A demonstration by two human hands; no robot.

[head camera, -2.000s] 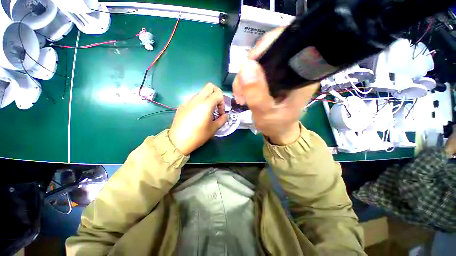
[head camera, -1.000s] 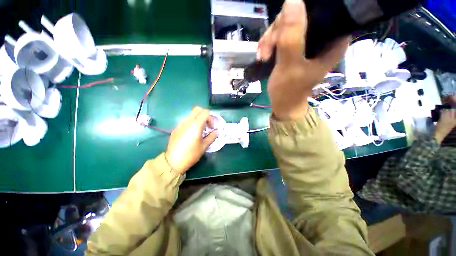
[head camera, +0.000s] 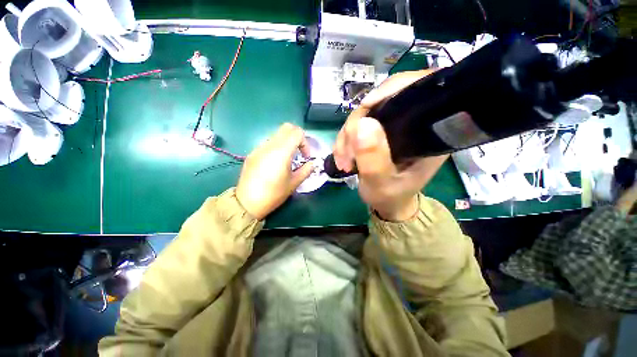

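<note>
A white round plastic housing lies on the green bench near its front edge, partly covered by my hands. My left hand grips the housing from the left, fingertips inside the cup. My right hand is closed around a thick black electric screwdriver with a pale label. Its dark tip points left into the housing, by my left fingertips. The exact contact point and any screw are hidden. A red and black lead runs from under my left hand to a small white component.
A pale grey screw feeder stands behind my right hand. Another wired component lies at the back left. White housings cluster at left. More housings with white cables lie at right, beside another person's checked sleeve.
One second ago the screwdriver was up at the feeder with my right fingers spread. Now it is lowered to the housing and my right hand is closed around it. My left hand stays on the housing.
</note>
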